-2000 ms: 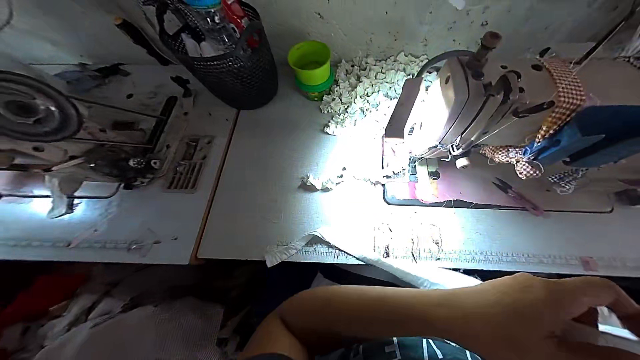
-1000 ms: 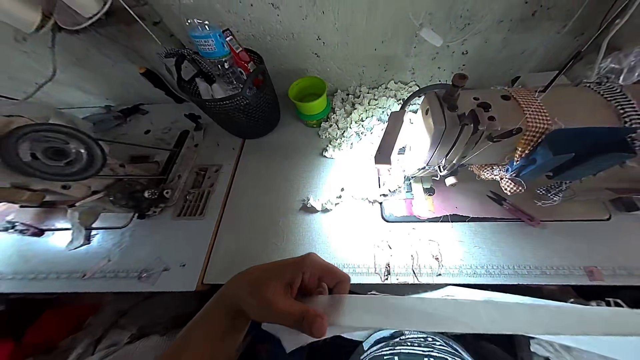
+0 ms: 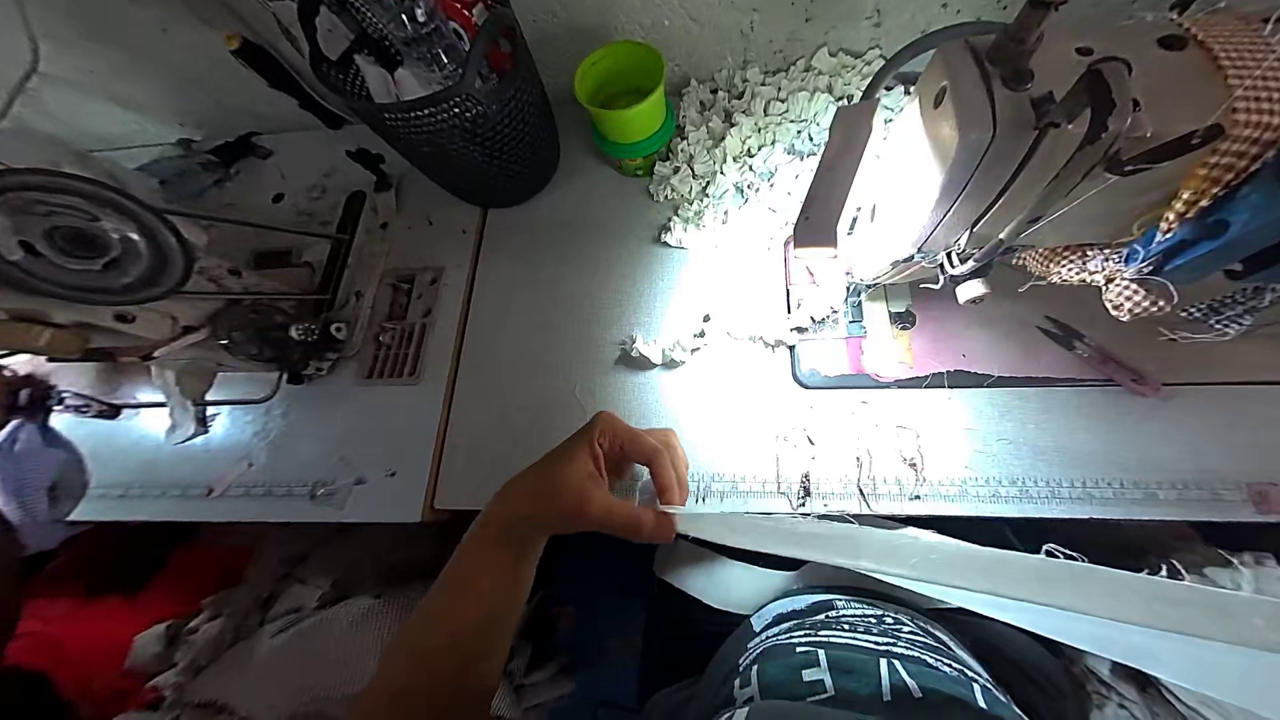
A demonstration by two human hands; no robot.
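My left hand (image 3: 600, 485) pinches the end of a white fabric strip (image 3: 960, 560) between thumb and fingers, at the front edge of the table. The strip runs off to the lower right, over my lap, in a long folded band. My right hand is out of view. Beyond the strip stands a sewing machine (image 3: 960, 150) with its lamp lit over the needle area. Gathered pale fabric (image 3: 740, 140) is heaped behind and left of the machine, and a small crumpled end (image 3: 655, 350) lies on the table.
Thread snips (image 3: 1100, 355) lie on the machine bed. A measuring tape (image 3: 1000, 490) runs along the table's front edge. A green cup (image 3: 622, 90) and a black basket (image 3: 480, 120) stand at the back. On the left is another sewing machine (image 3: 200, 270), with part of another person at the far left edge.
Two seconds ago an arm reached to the right across the front. Since one second ago my left hand, still holding the strip's end, has come up to the table's front edge.
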